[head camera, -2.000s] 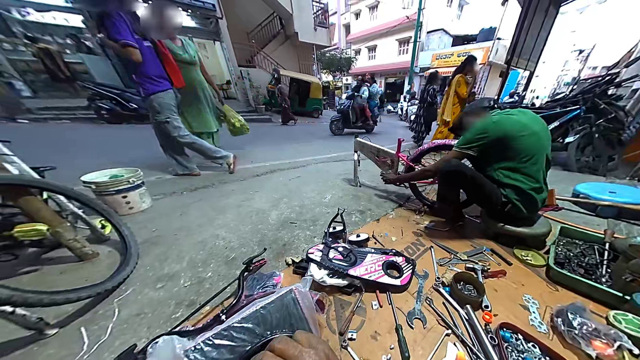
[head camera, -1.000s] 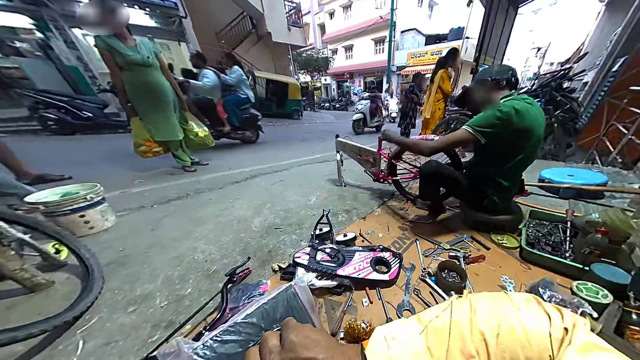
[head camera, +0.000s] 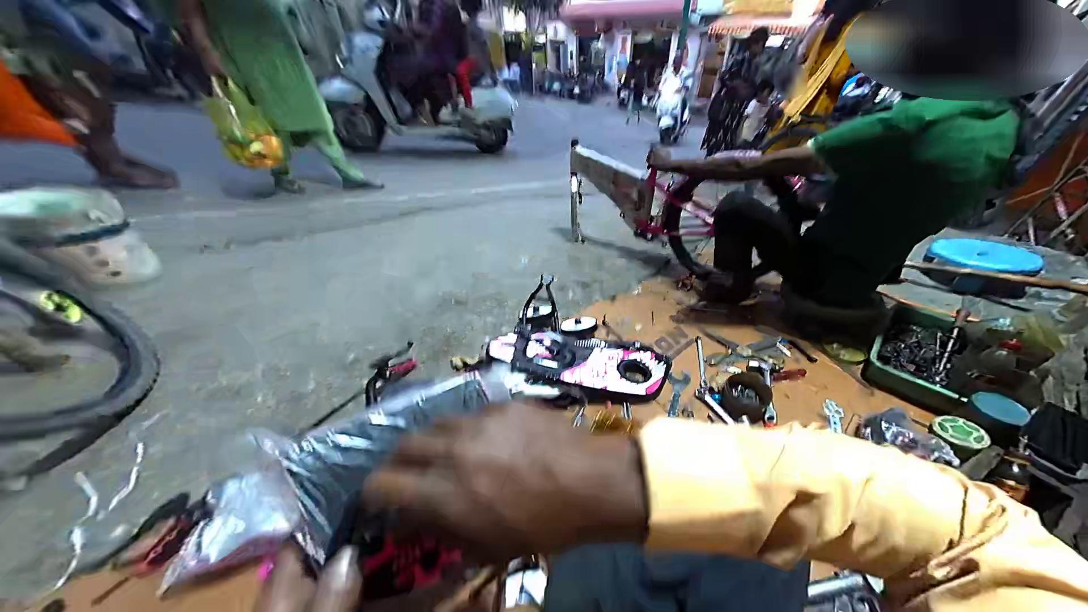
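My right hand (head camera: 518, 484), in a yellow sleeve, reaches across the lower middle, blurred, over the near end of a dark part in clear plastic wrap (head camera: 382, 425). Whether its fingers grip anything cannot be told. Only the fingertips of my left hand (head camera: 319, 582) show at the bottom edge, beside a black and pink part (head camera: 412, 557) that my right hand partly hides. Beyond the wrapped part lies a pink, white and black bicycle chain guard (head camera: 595, 370). An open-ended wrench (head camera: 677, 393) is to the right of it.
A person in a green shirt (head camera: 918, 187) sits at a pink bicycle frame (head camera: 654, 200). A green tray of small metal parts (head camera: 875, 374) and a blue lid (head camera: 984, 255) are at right. At left are a bicycle wheel (head camera: 140, 374) and a bucket (head camera: 110, 255). People and a scooter (head camera: 416, 102) are on the road.
My right forearm now extends farther across the view, and fingertips of my left hand have come into sight at the bottom. The pedestrian in green has moved right. The view has tilted down.
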